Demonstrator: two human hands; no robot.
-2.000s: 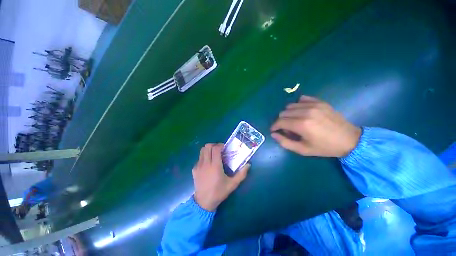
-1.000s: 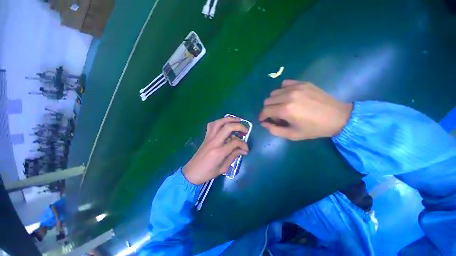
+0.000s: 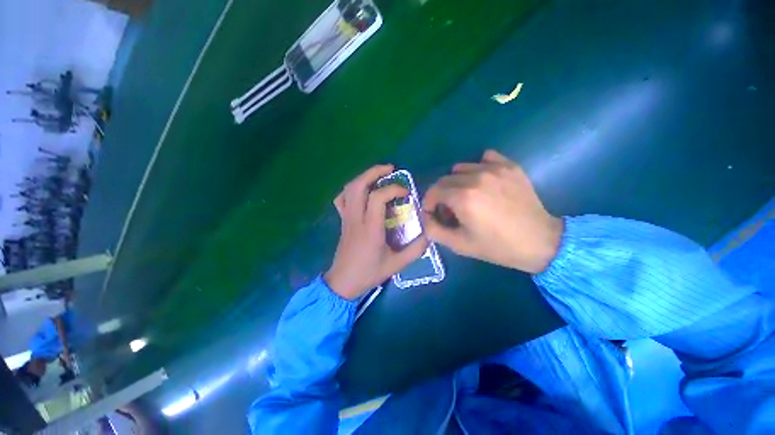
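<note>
A white-rimmed power bank housing (image 3: 418, 270) lies on the dark green bench in front of me. My left hand (image 3: 367, 234) grips its inner part from the left, fingers over the top and thumb at the lower side. A yellowish strip (image 3: 398, 218) shows across that part between my fingers. A white cable (image 3: 368, 301) trails out below my left wrist. My right hand (image 3: 486, 212) is at the housing's right edge with its fingertips pinched together; a dark spot shows between the fingers, and I cannot tell what it is.
Another open housing (image 3: 335, 44) with white cables (image 3: 262, 93) lies on the brighter green belt at upper left. A small curled cream scrap (image 3: 507, 94) lies on the bench beyond my right hand. A person in blue (image 3: 49, 337) is at the far left edge.
My right hand has come in to the housing's edge. My left hand's fingers have shifted over the unit, and a yellowish strip now shows on it. The whole view has also shifted.
</note>
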